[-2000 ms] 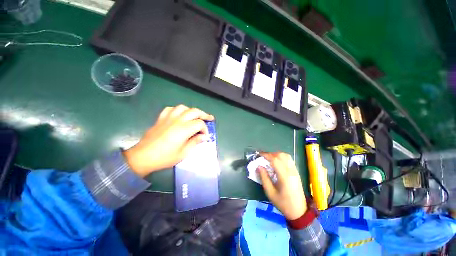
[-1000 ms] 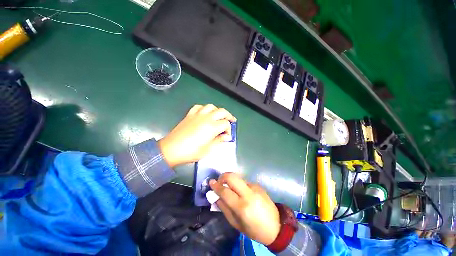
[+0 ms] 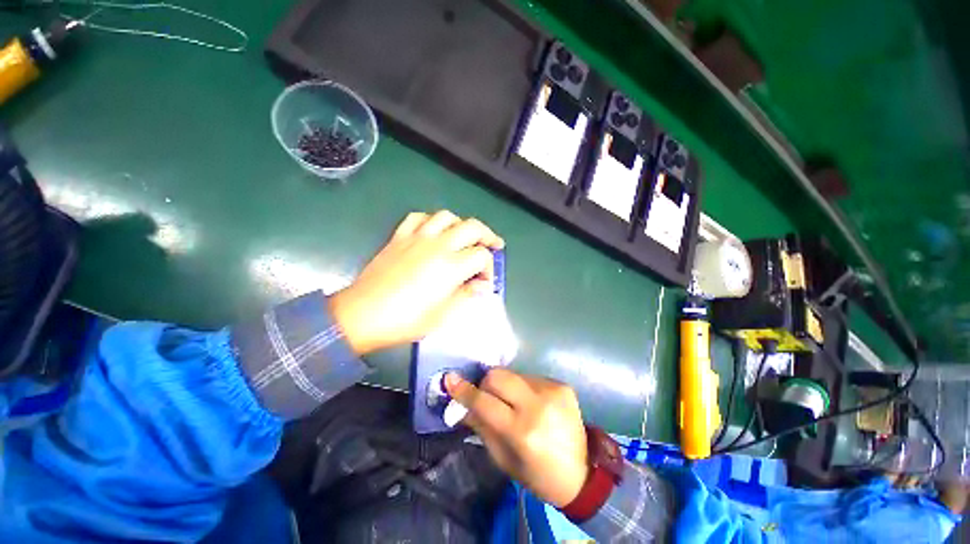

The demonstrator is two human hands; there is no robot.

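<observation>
A smartphone with a glossy blue-violet back cover (image 3: 460, 356) lies at the near edge of the green bench, a bright glare on its middle. My left hand (image 3: 417, 282) grips its far end, fingertips over the top edge; that end is mostly hidden. My right hand (image 3: 523, 425) pinches a small white wiping cloth (image 3: 454, 412) and presses it on the near end of the back cover. Most of the cloth is hidden by the fingers.
Beyond the phone are a screw cup (image 3: 324, 130) with dark screws and a black phone tray (image 3: 425, 74) holding three open phones. A yellow electric screwdriver (image 3: 696, 385), tape roll (image 3: 723, 266) and black-and-yellow box (image 3: 768, 298) stand right. Another screwdriver (image 3: 19, 66) and a fan (image 3: 27, 250) are left.
My right hand has brought the white cloth from the bench on the right onto the phone's near end. My left hand still holds the far end. The camera view has shifted.
</observation>
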